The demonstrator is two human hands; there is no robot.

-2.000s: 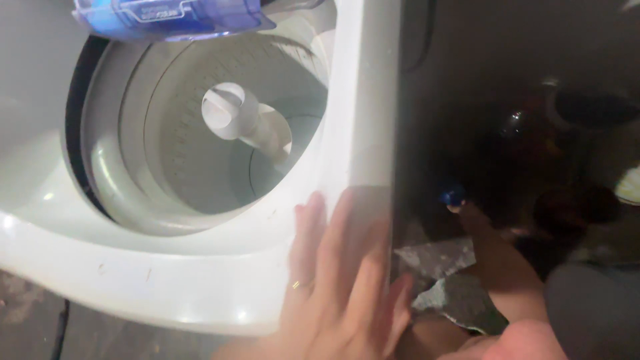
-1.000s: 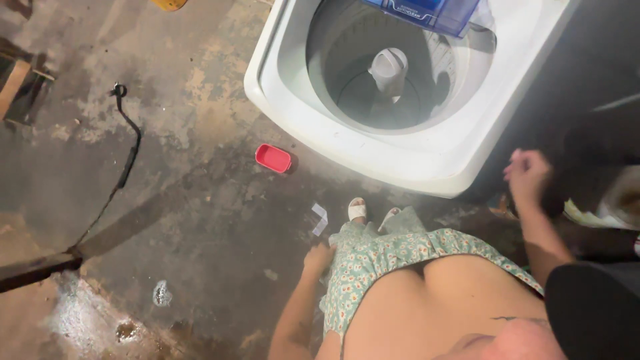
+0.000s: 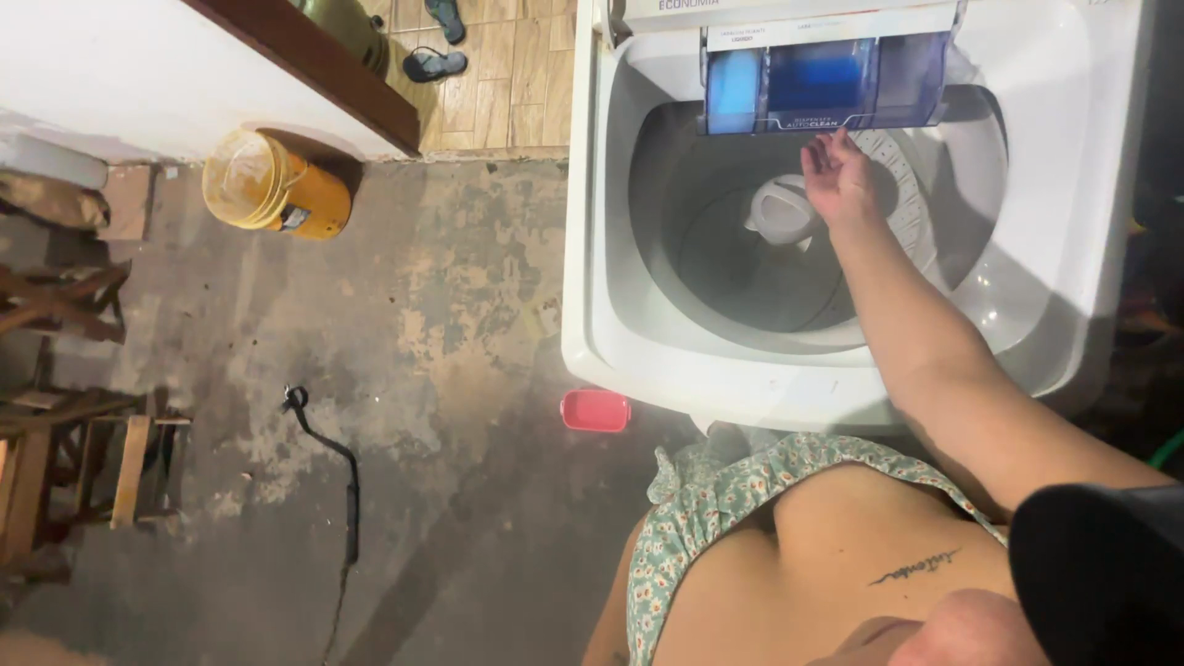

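Note:
My right hand (image 3: 839, 178) reaches over the open tub of a white top-loading washing machine (image 3: 583, 277). Its fingers are loosely curled and apart, with the fingertips at the lower edge of the blue, see-through dispenser (image 3: 823, 83). Whether they press on that edge cannot be told. Below and behind the hand, a pale agitator (image 3: 784, 211) stands in the drum (image 3: 703, 268); no laundry shows there. Of my left arm only part shows at the bottom, beside the floral dress (image 3: 684, 546); the left hand is out of sight.
A red plastic tray (image 3: 596, 411) lies on the worn concrete floor by the machine's front left corner. Farther left are a yellow bucket (image 3: 314, 199) on its side, a black cable (image 3: 351, 509) and wooden frames (image 3: 129, 472). Flip-flops (image 3: 435, 65) lie on the tiles beyond.
My right hand has moved from beside the machine's right side to the dispenser over the tub. My left hand, earlier on the machine's rim and then low at my side, has left view. The view has shifted.

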